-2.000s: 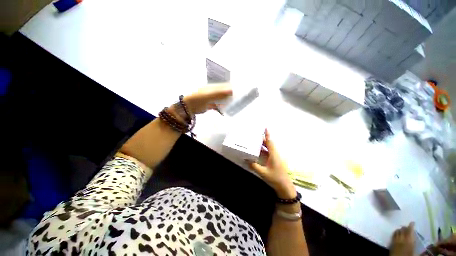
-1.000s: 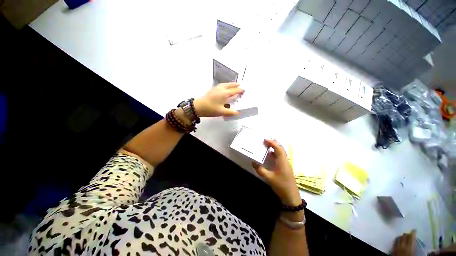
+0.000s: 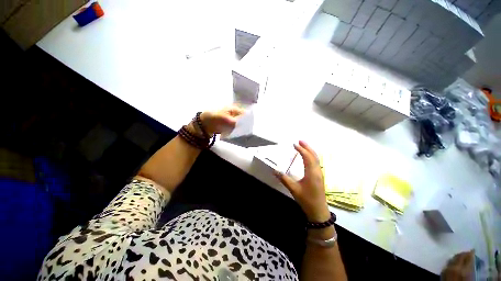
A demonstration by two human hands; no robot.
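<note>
My left hand [image 3: 221, 121] grips a white box part [image 3: 241, 125] by its left end, over the table's near edge; its shaded side faces me. It looks like a lid, but glare hides its inside. My right hand [image 3: 309, 178] holds a white retail box [image 3: 269, 163] at its right side, thumb at the near corner and fingers at the far one. The box lies at the table's near edge, small print on its end. The two white pieces are close together; glare hides whether they touch.
Two white boxes [image 3: 245, 88] stand beyond my left hand. A box row [image 3: 360, 101] and tall box stack [image 3: 406, 38] are at the back. Yellow blanks [image 3: 343, 198], yellow inserts [image 3: 393, 193], black cables [image 3: 431, 118] and another person's hand [image 3: 460, 267] are at right.
My left hand has moved slightly left and towards me. The white piece beside it now shows a wide shaded side. My right hand stays at the box.
</note>
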